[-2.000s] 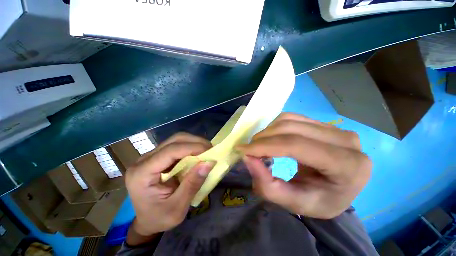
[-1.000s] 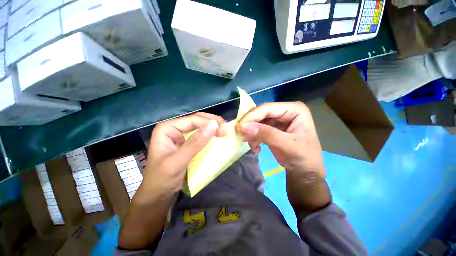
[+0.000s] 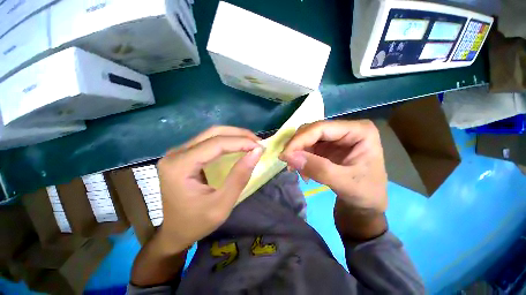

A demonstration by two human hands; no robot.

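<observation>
A pale-yellow label sheet (image 3: 304, 113) is held between my two hands, in front of my body near the bench edge. My left hand (image 3: 207, 184) is bare and grips the sheet between thumb and fingers. My right hand (image 3: 343, 164) is bare, with thumb and index fingertip pinched together against the sheet's right part. Whether a sticker is at the fingertips cannot be told. A single white retail box (image 3: 271, 43) sits on the green bench just beyond the sheet, whose upper tip overlaps the box's near corner.
Stacked white boxes (image 3: 115, 29) stand at the bench's left. A digital scale (image 3: 424, 40) is at the right. On the floor are an open brown carton (image 3: 424, 144) at right and cartons filled with white boxes (image 3: 99, 199) at left. Crumpled brown paper (image 3: 507, 60) lies right of the scale.
Since two seconds ago the view has shifted, showing more of the bench and scale. The sheet has gone from crumpled to flatter, and my fingertips stay close together on it.
</observation>
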